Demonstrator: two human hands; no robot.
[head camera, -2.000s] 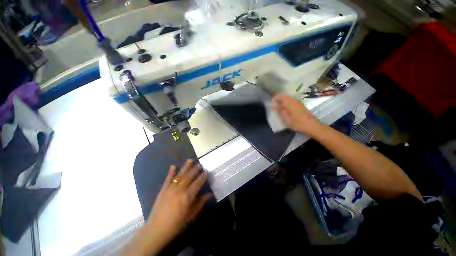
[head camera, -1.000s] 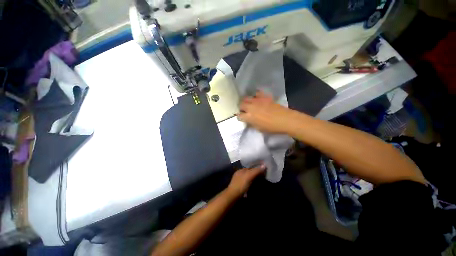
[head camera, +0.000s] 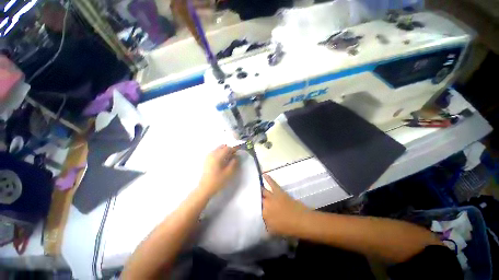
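Note:
A small cut panel, pale face up, lies in front of the needle of the white sewing machine, with a narrow dark edge running from the presser foot along its right side. My left hand grips its upper left edge close to the foot. My right hand grips its right edge lower down, at the dark seam edge. The dark large panel below it is mostly hidden. Small dark cut panels lie on the machine bed at the right.
Large cut panels lie folded on the white table at left, beside purple cloth. Red-handled tools lie at the table's right end. A blue basket of fabric pieces stands at lower right. A dark-clothed person is at upper left.
The pale piece has moved from the right onto the dark panel at the needle. My left hand has gone up beside the foot; my right hand now holds the piece's right edge.

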